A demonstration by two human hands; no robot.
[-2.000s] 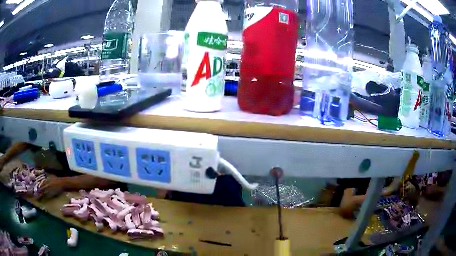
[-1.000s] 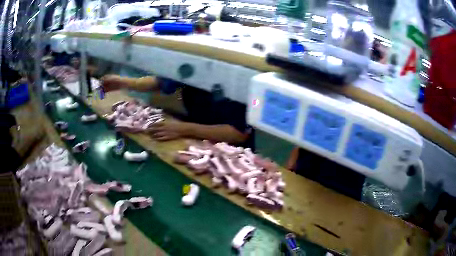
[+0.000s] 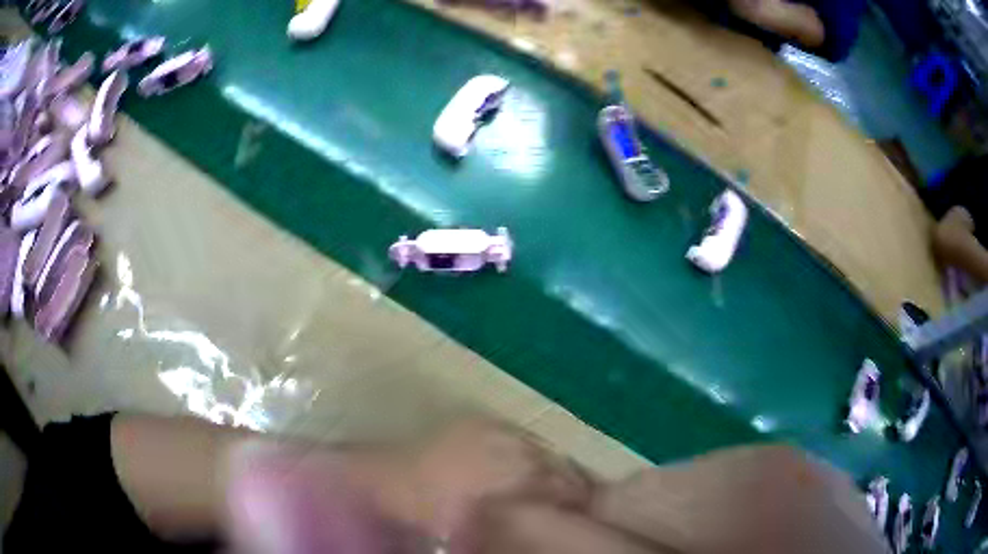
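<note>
My left hand [image 3: 433, 482] and my right hand [image 3: 737, 498] are blurred and cut off by the bottom edge. They meet or overlap near the bottom middle. A blurred pink patch [image 3: 298, 503] shows at my left hand; I cannot tell what it is or whether either hand grips something. Beyond them, a pink inner frame with a dark window [image 3: 455, 251] lies on the green belt [image 3: 358, 152]. A white-pink shell [image 3: 468, 114], a unit with blue inside [image 3: 632, 154] and another shell [image 3: 719, 232] lie farther across it.
A heap of pink shells [image 3: 54, 184] lies on the film-covered near bench [image 3: 249, 292] at left. Several more parts lie on the belt at lower right [image 3: 865, 398]. The brown far bench [image 3: 693, 97] holds a thin dark stick. Another person's arm [image 3: 785, 20] shows at top right.
The view has turned down from the shelf, bottles and power strip to the belt and near bench. Both of my hands now show at the bottom.
</note>
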